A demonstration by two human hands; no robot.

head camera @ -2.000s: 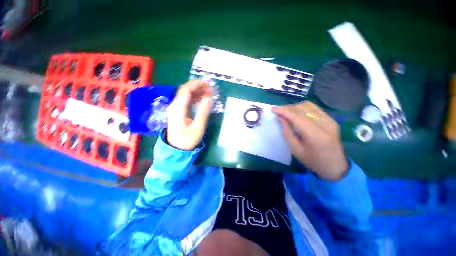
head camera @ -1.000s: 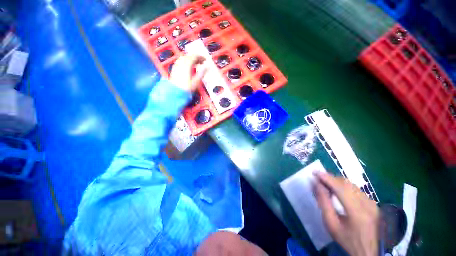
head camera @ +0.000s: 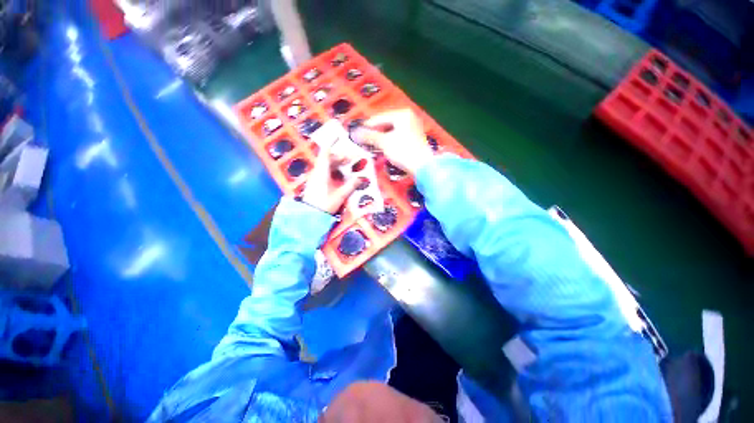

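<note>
The red parts tray (head camera: pixel 296 92) lies in front of me, with dark round units in its pockets. A punched white strip (head camera: pixel 330 134) lies over the tray's middle, with dark circles near its lower end. My left hand (head camera: pixel 327 183) is at the strip, its fingers on or close to it; blur hides whether it grips it. My right hand (head camera: pixel 398 139) is over the tray's right side, fingertips close to a dark round unit; I cannot tell if it holds anything.
The blue bin (head camera: pixel 438 240) is partly under my right sleeve. A sticker sheet (head camera: pixel 597 266) and a dark round dish (head camera: pixel 690 384) lie at the right. A second red tray (head camera: pixel 661 128) stands at the upper right. Blue floor (head camera: pixel 132 206) lies at the left.
My right hand has moved from the white pad to the red tray. My left hand has moved down along the white strip. The right sleeve now covers much of the bench.
</note>
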